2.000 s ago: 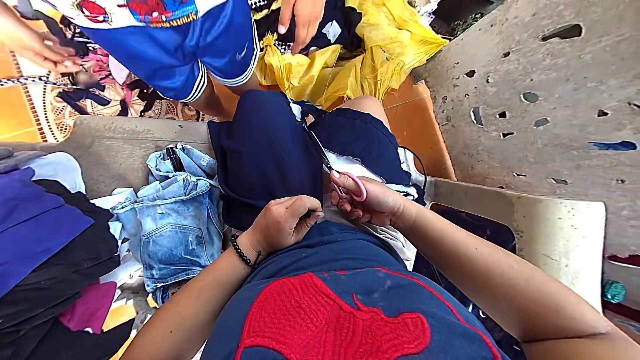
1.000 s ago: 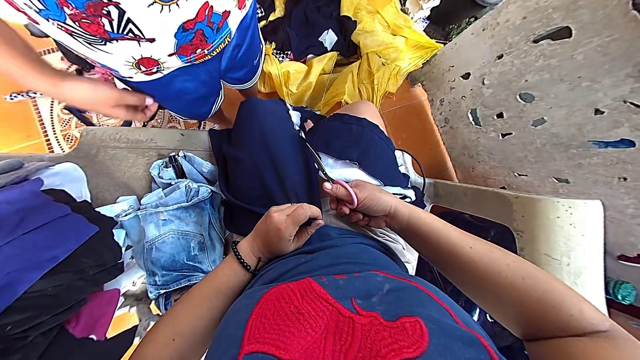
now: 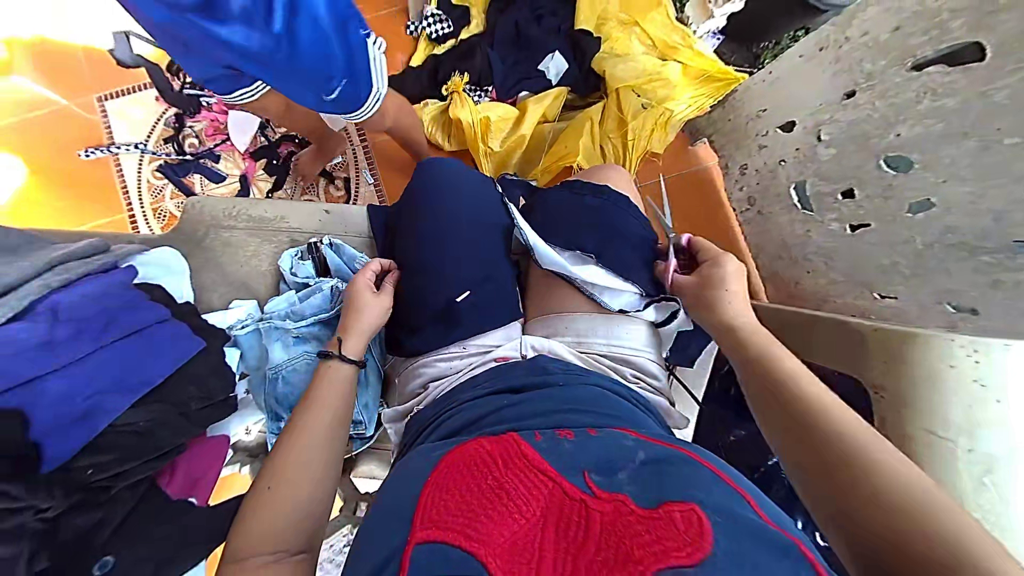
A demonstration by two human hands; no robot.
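Observation:
Navy fabric (image 3: 456,248) lies spread over my lap and thighs, with a white-lined, dark-edged opening across it. My right hand (image 3: 706,280) holds scissors (image 3: 667,228) by their pink handles at the right side of the cloth; the blades point away from me and stand slightly apart. At the left edge of the navy cloth is my left hand (image 3: 373,294), its fingers curled together; whether they pinch the cloth edge is unclear. A small white scrap (image 3: 462,296) rests on the navy fabric. Light-blue denim (image 3: 296,376) lies beside my left hand.
Piled clothes (image 3: 88,336) lie at the left. A person in blue shorts (image 3: 304,56) stands ahead, near cloth scraps on a patterned mat (image 3: 152,192). Beyond my knees is a yellow sack (image 3: 640,88) with dark clothes. A perforated grey panel (image 3: 896,216) stands on the right.
My hands have moved apart, the left toward the denim, the right with the scissors to the right. The cloth lies more spread over my lap. The other person's hand has left view.

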